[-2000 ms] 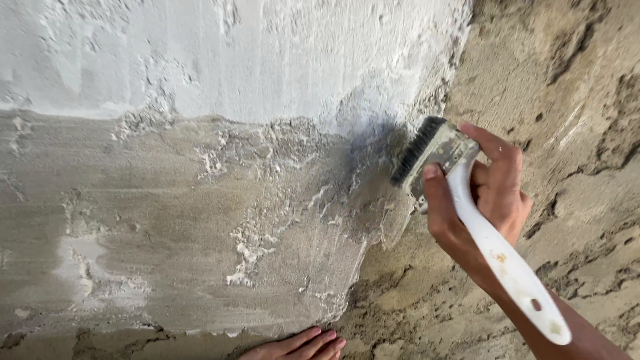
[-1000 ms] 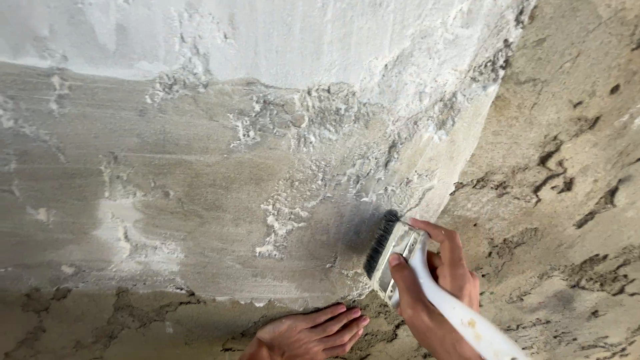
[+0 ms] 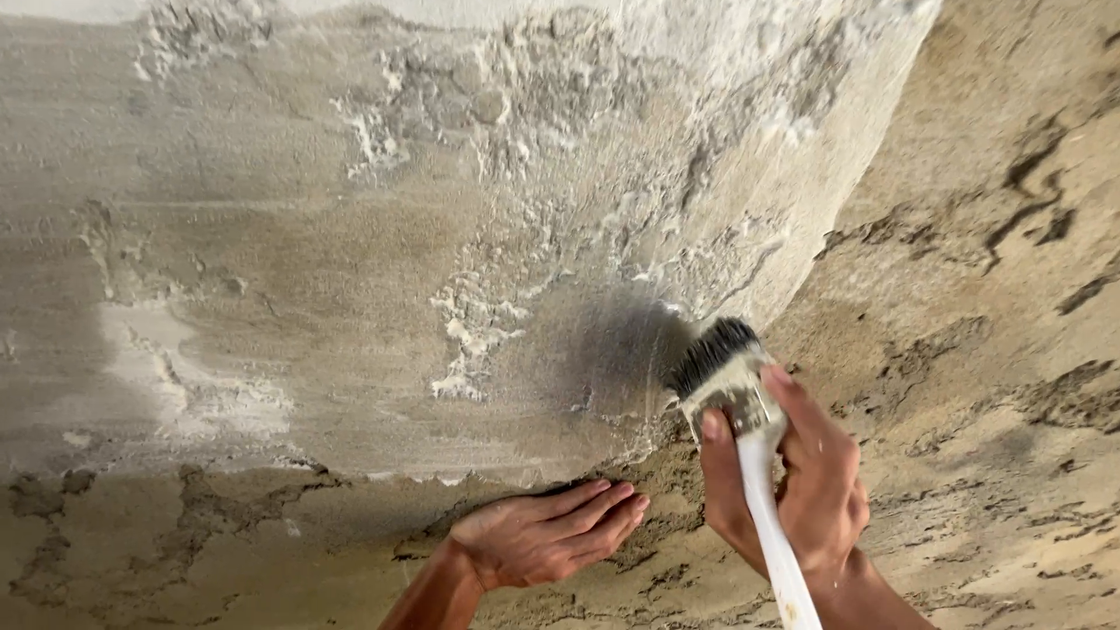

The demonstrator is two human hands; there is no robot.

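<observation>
My right hand (image 3: 809,490) grips a flat paintbrush (image 3: 761,472) with a white plastic handle, a pale, stained ferrule and dark bristles. The bristle tips meet the rough plaster surface (image 3: 612,350) near its lower right edge, beside a dark smudge or shadow. Left of the brush, my left hand (image 3: 556,529) holds nothing; it rests against the brown rough surface just below the plaster's lower edge, fingers extended side by side and pointing right. Whitish raised patches mark the plaster above both hands.
Brown, cracked, coarse wall-like surface (image 3: 989,350) lies to the right and along the bottom. A whiter coat (image 3: 490,9) covers the top of the plaster. A pale patch (image 3: 192,385) shows at the left, with crumbly ridges (image 3: 560,79) higher up.
The brush in my right hand has moved down along the plaster's right edge, towards my left hand. More of my left hand and wrist has come into view. The view has shifted.
</observation>
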